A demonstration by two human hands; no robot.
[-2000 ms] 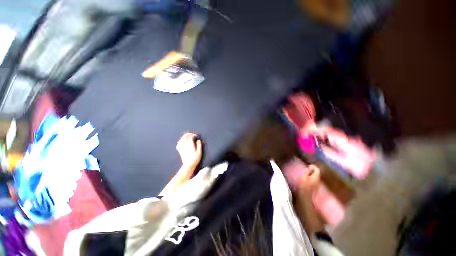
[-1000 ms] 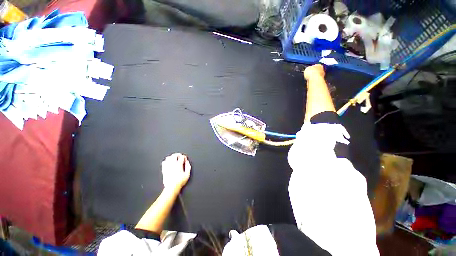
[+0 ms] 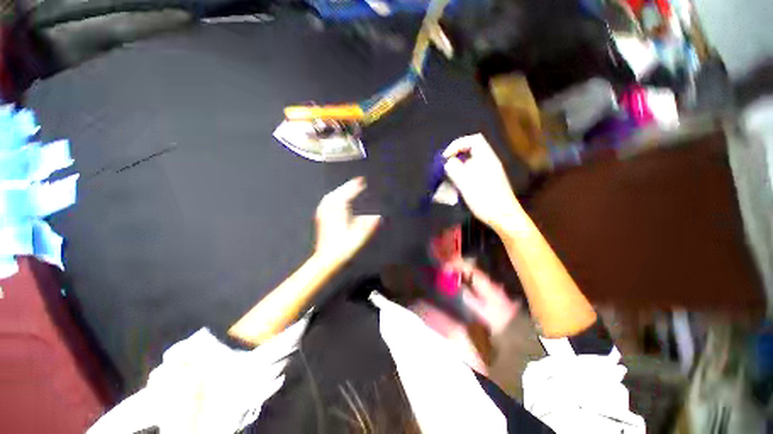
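Note:
My right hand is raised over the table's right edge, its fingers closed on a small dark blue piece with a whitish end. The piece is blurred. My left hand is over the black table with thumb and fingers apart, holding nothing. The steam iron lies ahead of my left hand, with an orange-yellow handle and silver soleplate. Nobody touches the iron.
The iron's hose and cord run up and right. Light blue strip pieces lie at far left above a maroon surface. Pink strip bundles show low beside the table. A brown board stands right.
The view has turned right. My right hand has come back from the blue basket and now holds the small dark blue piece. My left hand has opened and lifted towards it.

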